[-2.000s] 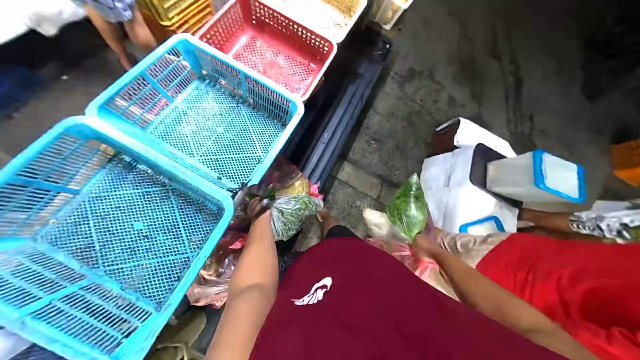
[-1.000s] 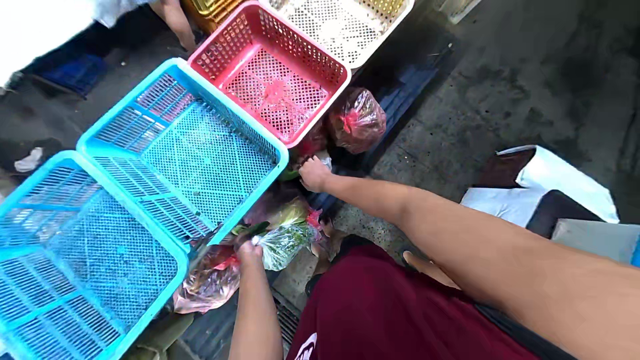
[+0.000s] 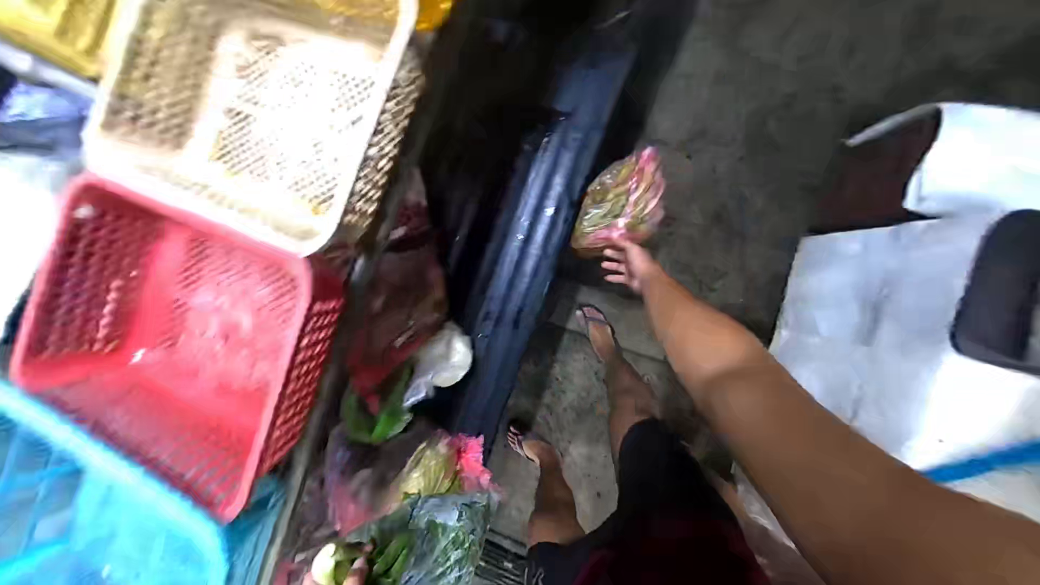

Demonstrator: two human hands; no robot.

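Note:
At the bottom edge, my left hand [image 3: 354, 570] is partly cut off, its fingers around a clear plastic bag of green vegetables [image 3: 443, 528]. A pale, rounded stem end shows beside those fingers. My right hand [image 3: 630, 264] reaches over the floor with its fingers spread. Just beyond it is a clear bag of yellow-green vegetables with a pink top [image 3: 621, 203]; whether hand and bag touch is unclear. Near my left hand lie a yellowish bag with a pink tie [image 3: 443, 471], green leaves [image 3: 382, 418] and a white plastic bundle [image 3: 443, 357].
At left, a blue plastic crate [image 3: 106, 504], a red perforated basket [image 3: 175, 341] and a cream basket [image 3: 244, 122] stand in a row. A dark ridged surface [image 3: 520, 236] runs beside them. White boxes or covers [image 3: 869, 309] stand at right. My sandalled feet are on the concrete floor [image 3: 561, 390].
My right hand has moved away from beside the red basket, out over the floor, and its fingers are now spread. The view has shifted strongly. My left hand stays at a bag of greens.

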